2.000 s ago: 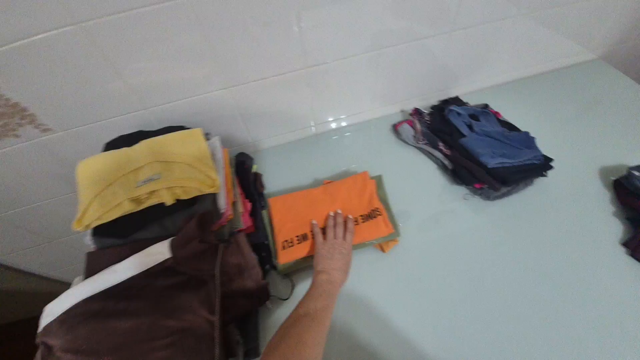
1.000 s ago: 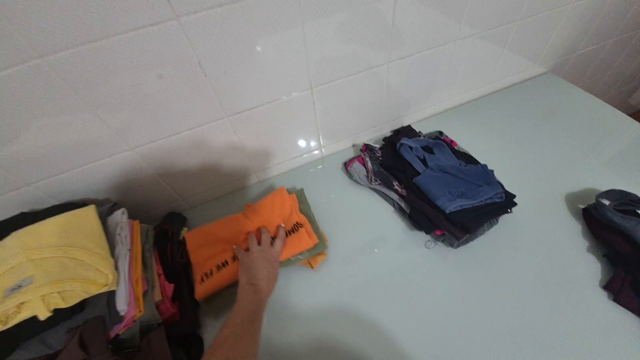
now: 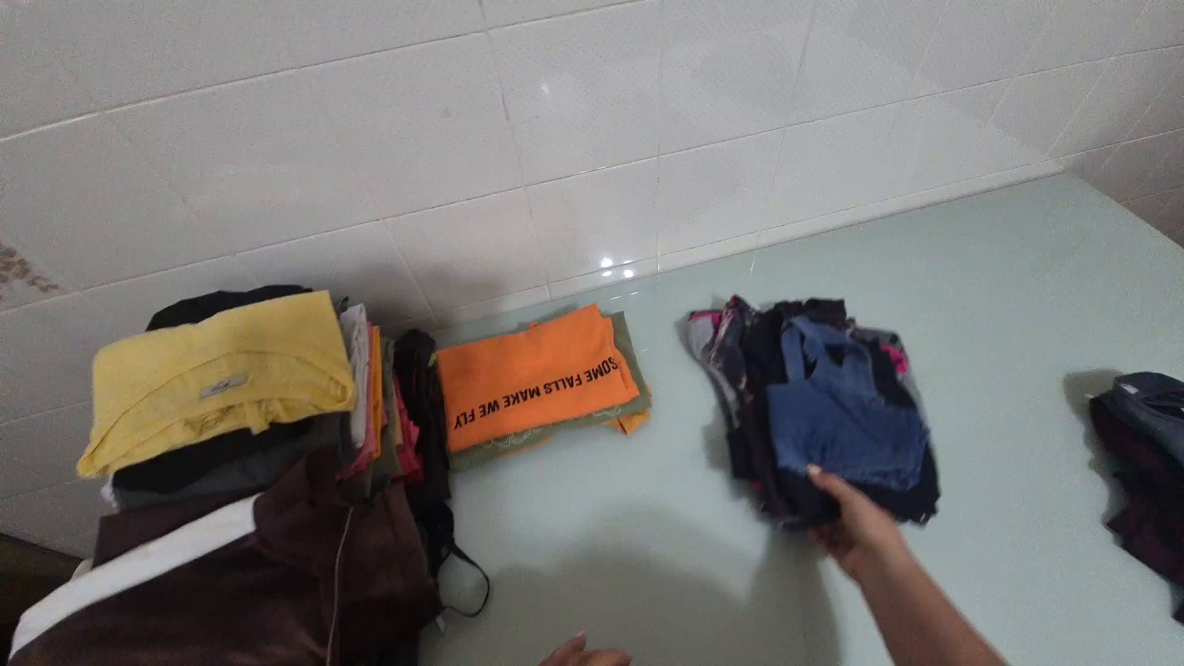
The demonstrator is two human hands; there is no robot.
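Observation:
My right hand [image 3: 856, 527] grips the near edge of a pile of dark folded clothes [image 3: 740, 416], thumb on top and fingers underneath. A blue denim-like garment with straps [image 3: 842, 416] lies on top of that pile. Only the fingertips of my left hand [image 3: 587, 653] show at the bottom edge, and what they do cannot be told. To the left of the pile lies a folded orange garment with black lettering [image 3: 527, 379], on top of an olive green one [image 3: 629, 351].
A folded yellow shirt [image 3: 222, 370] tops a stack at the left, beside upright folded clothes [image 3: 375, 388]. A brown garment with a white stripe [image 3: 250, 573] lies in front. More dark clothes [image 3: 1147, 481] sit at the right edge. A tiled wall [image 3: 592, 139] backs the pale tabletop [image 3: 999, 305].
The hand that lay on the orange garment is off it. My right hand now holds the dark pile, which has turned somewhat. Fingertips of my left hand show at the bottom.

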